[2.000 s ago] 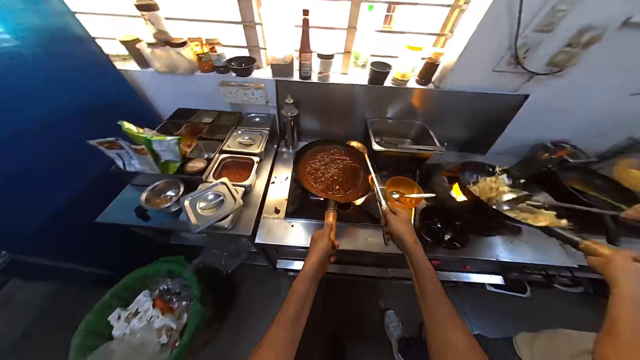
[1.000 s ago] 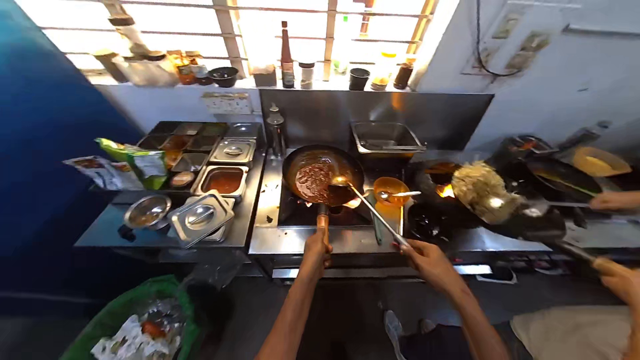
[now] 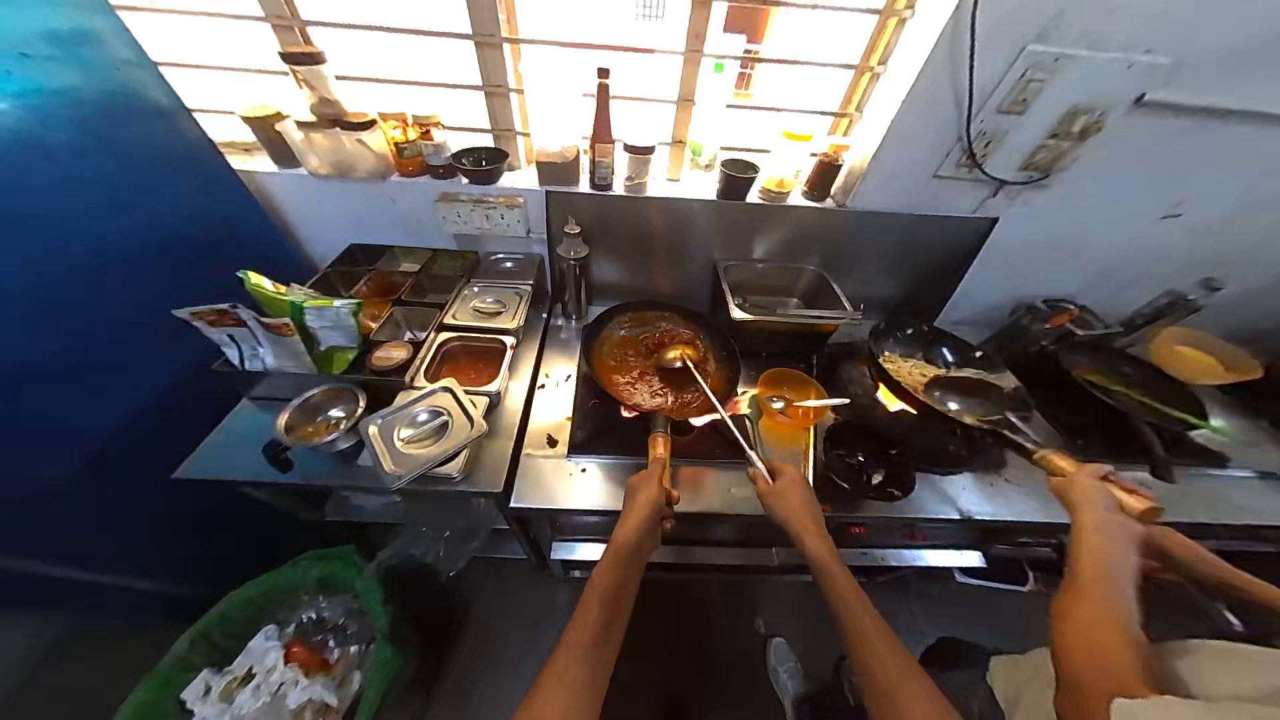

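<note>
My left hand (image 3: pixel 648 502) grips the wooden handle of a dark wok (image 3: pixel 612 325), which sits over flames on the stove. A thick reddish-brown sauce (image 3: pixel 640 372) covers much of the wok's bottom. In my right hand (image 3: pixel 790 497) is the long metal handle of a ladle (image 3: pixel 677 357), whose bowl rests in the sauce near the wok's middle. Just right of the wok stands an orange bowl (image 3: pixel 786 388) with a spoon (image 3: pixel 822 402) lying across it. Behind that is a rectangular steel pan (image 3: pixel 785 290). A steel dispenser bottle (image 3: pixel 573 272) stands behind the wok's left side.
At right, a co-worker's hand (image 3: pixel 1090 490) holds a second wok (image 3: pixel 900 345) of pale food over a flame. On the left counter are lidded steel containers (image 3: pixel 487 305), a steel bowl (image 3: pixel 321 415) and food packets (image 3: pixel 330 335). A green-lined bin (image 3: pixel 375 620) stands below.
The ladle's bowl has moved from outside the wok's right rim into the sauce. The sauce is spread wider than one second ago. The co-worker's wok has shifted and its food sits lower.
</note>
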